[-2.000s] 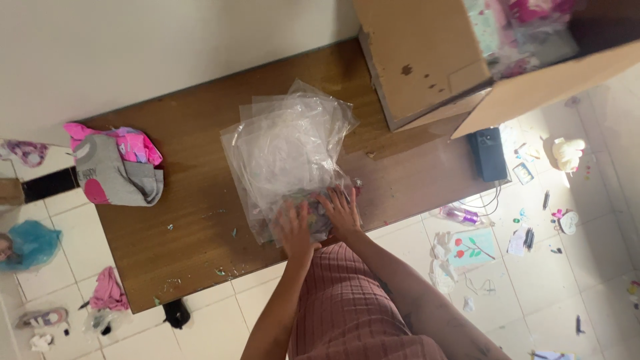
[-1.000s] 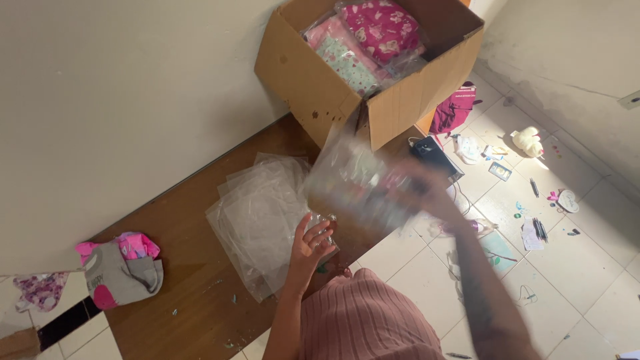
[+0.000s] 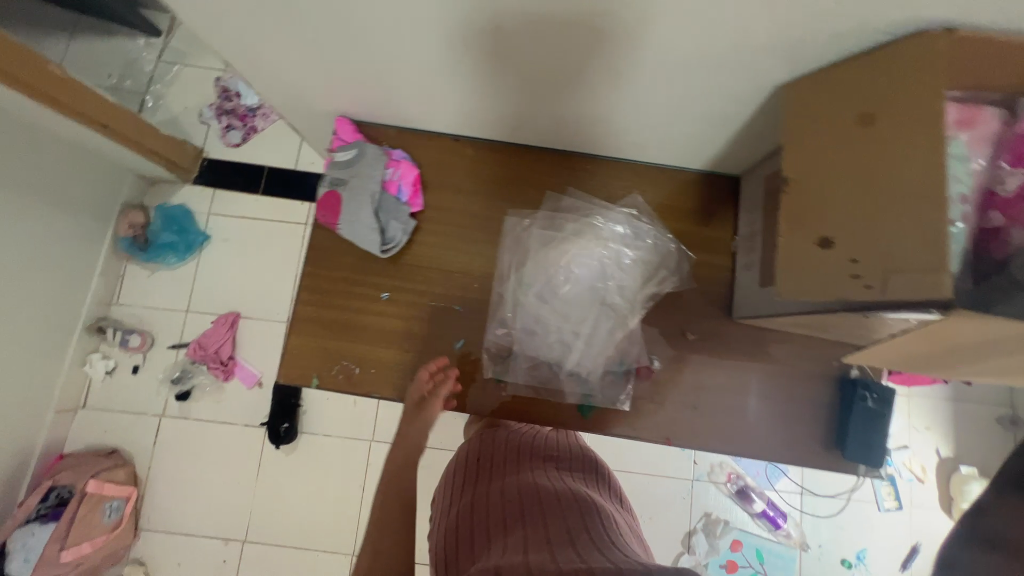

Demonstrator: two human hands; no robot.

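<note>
My left hand [image 3: 434,386] is just over the front edge of the brown wooden table [image 3: 448,264], fingers slightly curled and apart, holding nothing. To its right lies a loose stack of clear plastic bags [image 3: 580,296], fanned unevenly. My right hand is out of the frame; a dark, blurred shape, perhaps part of that arm, shows at the lower right edge. Folded grey and pink clothing [image 3: 364,196] rests at the table's left end. At the right end stands an open cardboard box [image 3: 864,184] holding pink and patterned items in clear plastic.
A dark box-shaped device [image 3: 866,420] with a cable sits at the table's right front corner. On the tiled floor are a pink bag [image 3: 88,512], a blue plastic bag [image 3: 170,234], a pink cloth [image 3: 216,346], a purple-labelled bottle [image 3: 756,504] and a drawing [image 3: 752,554]. A wall runs behind the table.
A second ago my right hand held a blurred clear plastic packet near the box; now that hand and packet are out of view. My left hand has moved left of the bag stack. The view has turned.
</note>
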